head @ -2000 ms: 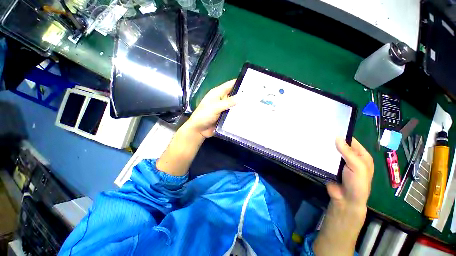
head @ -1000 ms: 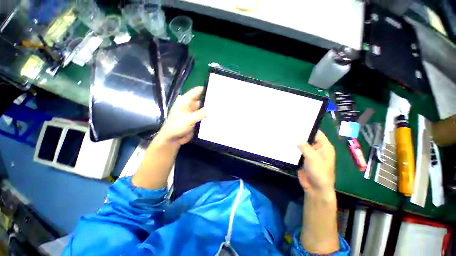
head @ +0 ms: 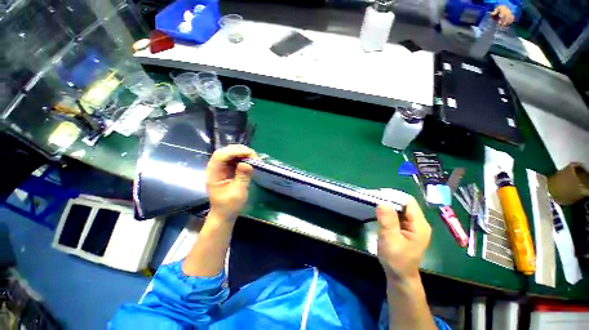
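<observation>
A black-framed tablet [head: 310, 191] is held in the air above the front edge of the green bench. It is tilted steeply, so its long edge faces me and its pale face shows only as a narrow, foreshortened band. My left hand [head: 227, 179] grips its left end, thumb and fingers pinching the upper corner. My right hand [head: 402, 233] grips its right end with the thumb on the near side. The tablet's far side is hidden.
Wrapped glossy black panels [head: 174, 161] lie left, with clear plastic cups [head: 208, 87] behind. A dispenser bottle [head: 403, 127], orange tool [head: 516, 225] and red-pink tube [head: 454, 225] are right. A white shelf [head: 336, 67] crosses behind. Another person's hand [head: 503, 15] shows at top right.
The tablet has been tipped up from lying face toward me with its bright white screen showing, to nearly edge-on. Both hands still hold its ends. The view has shifted to show more of the shelf.
</observation>
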